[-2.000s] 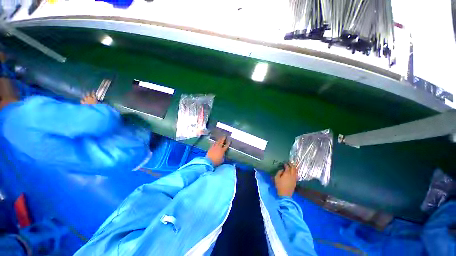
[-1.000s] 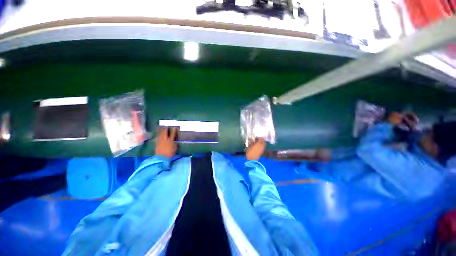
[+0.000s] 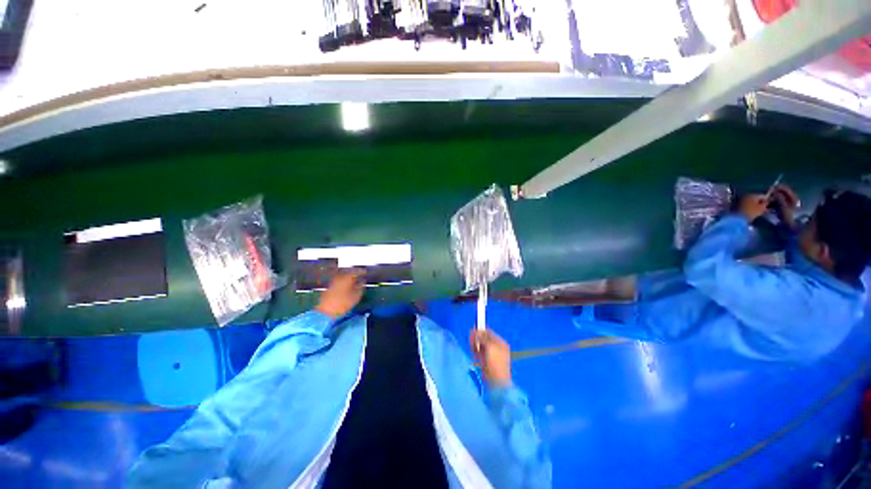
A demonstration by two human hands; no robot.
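A dark adhesive sheet (image 3: 392, 274) with a white band along its far edge lies on the green bench in front of me. My left hand (image 3: 342, 291) rests at the sheet's near edge; its fingertips are too small to tell if they hold anything. My right hand (image 3: 492, 355) is in front of the bench edge and grips a slim pale strip (image 3: 481, 308) by its near end. The strip's far end is at the near edge of a clear bag of strips (image 3: 486, 241). A second clear bag (image 3: 227, 260) with reddish contents lies left of the sheet.
Another dark sheet (image 3: 116, 269) lies farther left. A pale metal post (image 3: 659, 119) slants over the bench at right. A coworker (image 3: 764, 287) in light blue works at far right beside another bag (image 3: 702, 210). A blue stool (image 3: 179, 367) stands at lower left. Dark-ended parts lie on the white shelf (image 3: 191, 43).
My right hand has moved from the bag towards me, and a pale strip now shows in it. My left hand has shifted right along the sheet. The view has turned right since the oldest frame.
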